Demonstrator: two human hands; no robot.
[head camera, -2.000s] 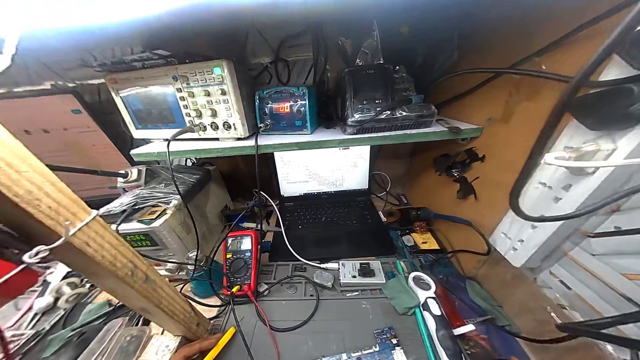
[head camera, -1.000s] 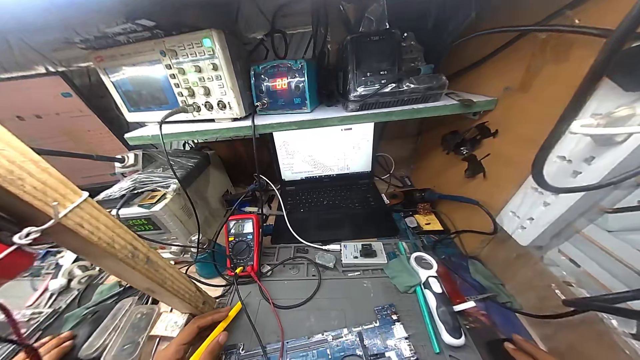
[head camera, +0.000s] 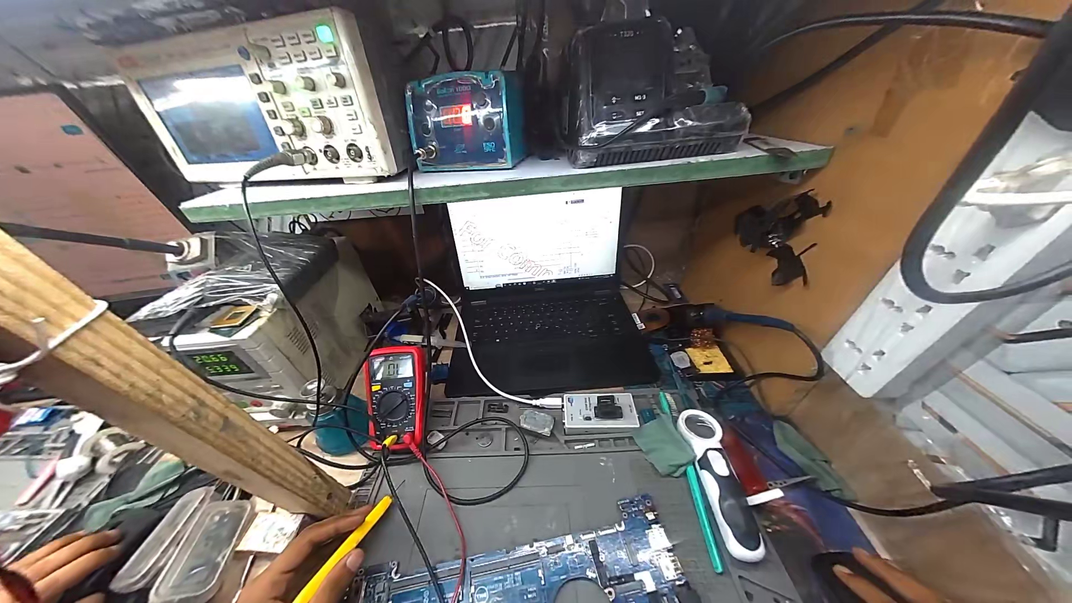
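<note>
In the head view my left hand (head camera: 314, 557) enters at the bottom, left of centre, its fingers closed around a slim yellow tool (head camera: 343, 548). Just right of it lies a blue laptop motherboard (head camera: 536, 569), cut off by the lower edge. Black and red test leads run down across the board from a red digital multimeter (head camera: 395, 398). My right hand (head camera: 871, 579) shows only partly at the lower right, against a dark rounded object (head camera: 829, 569); whether it grips this is unclear. A handheld magnifier (head camera: 722, 486) lies between the board and that hand.
A person's hand (head camera: 67, 563) rests at the far left beside clear plastic boxes (head camera: 201, 548). A wooden post (head camera: 176, 385) slants across the left. Behind the mat stand a laptop (head camera: 544, 327) and a small grey device (head camera: 600, 412). A shelf (head camera: 502, 186) carries an oscilloscope (head camera: 260, 100).
My left hand with the yellow tool shows more fully than two seconds ago. My right hand has come into view at the lower right. The view has tilted downward, showing more of the motherboard.
</note>
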